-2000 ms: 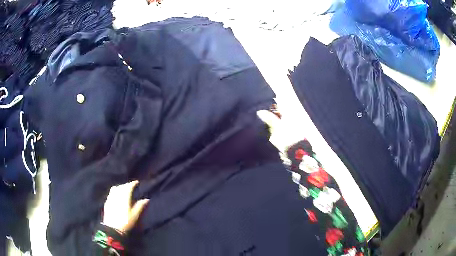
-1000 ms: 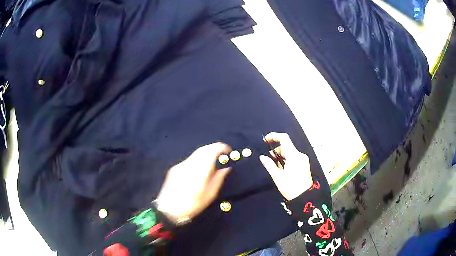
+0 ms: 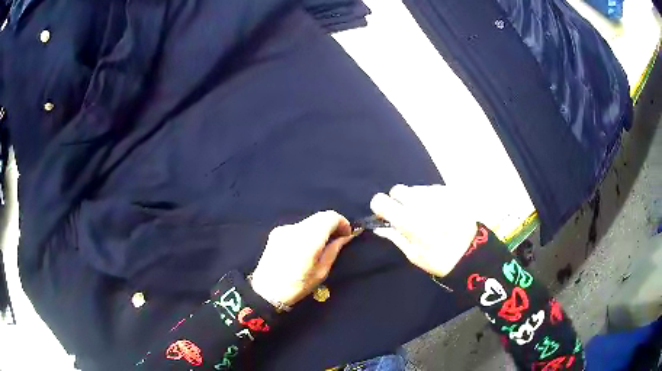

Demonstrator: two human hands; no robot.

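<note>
A dark navy jacket (image 3: 239,145) lies spread in front of me, with gold front buttons (image 3: 139,299) and another button (image 3: 321,293) below my left hand. My left hand (image 3: 301,253) pinches the sleeve cuff between thumb and fingers; the cuff buttons are mostly hidden, with a bit of gold at the fingertips. My right hand (image 3: 428,228) is closed on small dark thread snips (image 3: 372,222), whose tip meets the cuff beside my left fingertips. The rest of the snips is hidden in the hand.
A second navy jacket (image 3: 501,109) lies on the right, its shiny lining (image 3: 573,72) and a small inside button showing. The white table (image 3: 414,87) shows between the jackets, with a yellow and green edge. Grey littered floor (image 3: 464,340) is beyond. Blue cloth is at bottom right.
My hands have come from apart on the jacket to together at the cuff. The three cuff buttons seen a second ago are now covered. The view has shifted down towards the near edge.
</note>
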